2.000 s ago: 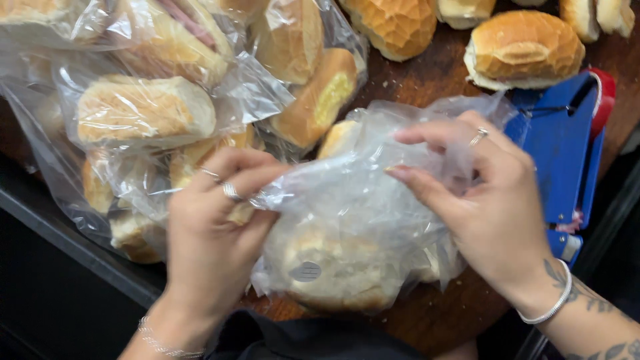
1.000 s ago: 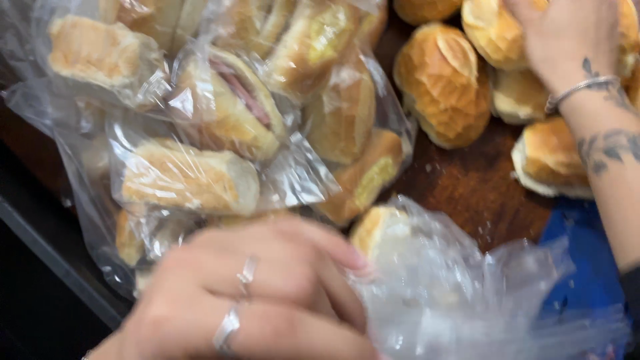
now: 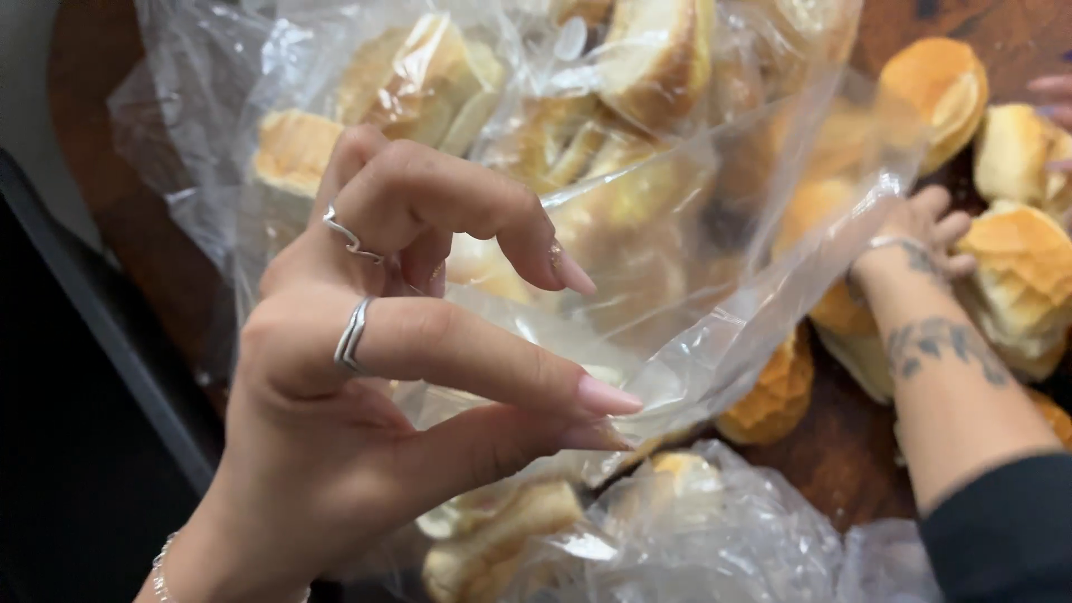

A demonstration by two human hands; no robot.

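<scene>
My left hand (image 3: 402, 335), wearing rings, pinches the edge of a large clear plastic bag (image 3: 670, 243) between thumb and forefinger; its other fingers are curled and free. Inside the bag lie several bread rolls, one pale-sided roll (image 3: 293, 151) close to my knuckles. My right hand (image 3: 917, 222) reaches among loose crusty rolls, its fingertips at a split roll (image 3: 1017, 280). Part of that hand is hidden by the bag's film, so whether it grips anything is unclear. A second crumpled clear bag (image 3: 712, 528) with bread in it lies below the left fingertips.
The rolls rest on a dark wooden surface (image 3: 854, 469). A black edge (image 3: 109, 318) runs along the left. More loose rolls lie at the right, one golden roll (image 3: 934, 96) at the upper right. Another person's fingers (image 3: 1057, 113) show at the right edge.
Two seconds ago both hands were on the smaller bag; now it lies out of their hold. My left hand has taken hold of the large bag's edge. My right hand has moved over to the loose rolls.
</scene>
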